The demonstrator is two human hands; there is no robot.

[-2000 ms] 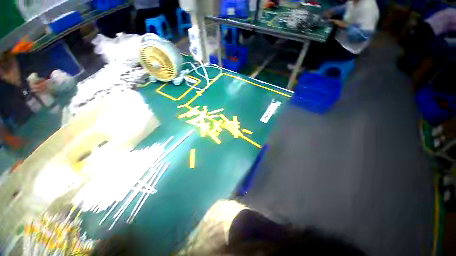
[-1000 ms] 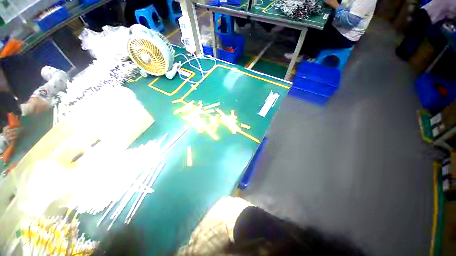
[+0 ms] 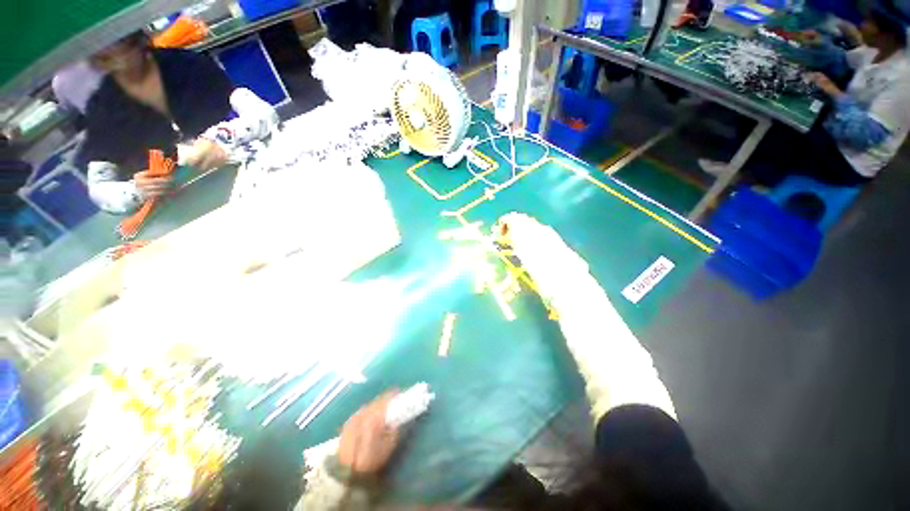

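My left hand (image 3: 369,437) is near the bottom centre, closed around a bundle of white leads (image 3: 409,403) whose ends stick out to the right. My right hand (image 3: 515,232) is reached far forward over the pile of yellow strips (image 3: 494,281); glare washes it out and its fingers cannot be made out. One yellow strip (image 3: 447,334) lies apart on the green mat (image 3: 509,374). Loose white leads (image 3: 311,391) lie left of centre, partly lost in glare. A fanned pile of white leads with yellow parts (image 3: 155,429) is at the lower left.
A cream tray (image 3: 349,215) lies behind the leads. A fan (image 3: 431,108) and white cord stand at the mat's far side. A white label (image 3: 649,280) is at the right. A person opposite holds orange wires (image 3: 148,200). Blue bins (image 3: 763,240) stand beyond the right edge.
My right arm has stretched forward from the bottom edge to the yellow pile. My left hand with the white bundle has come into clear view. The camera has turned, shifting the scene rightward.
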